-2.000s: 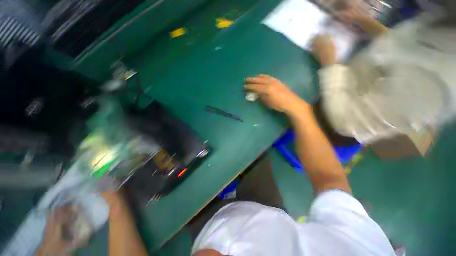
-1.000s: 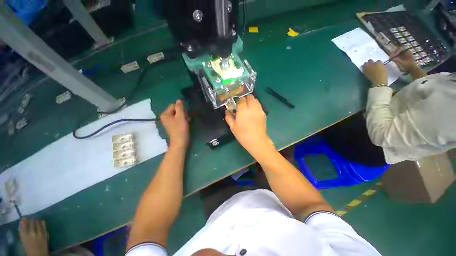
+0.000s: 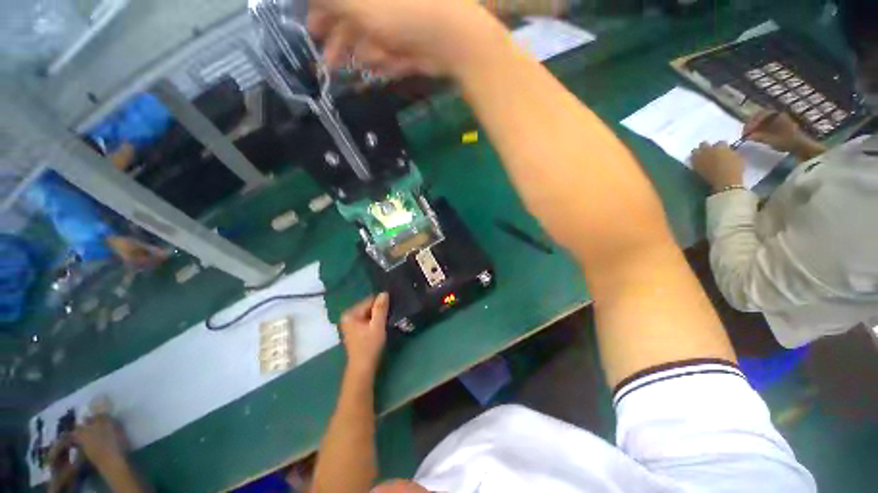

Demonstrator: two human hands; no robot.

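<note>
The test fixture's black base [image 3: 462, 260] stands on the green bench, with red lit digits on its front. A pale module [image 3: 430, 267] lies in the middle of the base, in front of the clear guide plate [image 3: 406, 246]. The press head [image 3: 391, 214] glows yellow-green above. My right hand [image 3: 395, 37] is raised at the top, beside the metal fixture lever [image 3: 322, 101]; its grip is unclear. My left hand [image 3: 366, 325] is closed, by the left front corner of the base, with nothing seen in it.
A short row of modules [image 3: 276, 345] lies on the white sheet [image 3: 207, 380], left of the fixture, near a dark cable [image 3: 260, 305]. Black tweezers [image 3: 525, 236] lie right of the base. A person at right writes on papers beside a module tray [image 3: 770, 82]. Another person's hands show lower left.
My right hand has left the module at the nest and risen to the lever. The module now lies uncovered on the base. My left hand stays closed by the fixture. The view has shifted.
</note>
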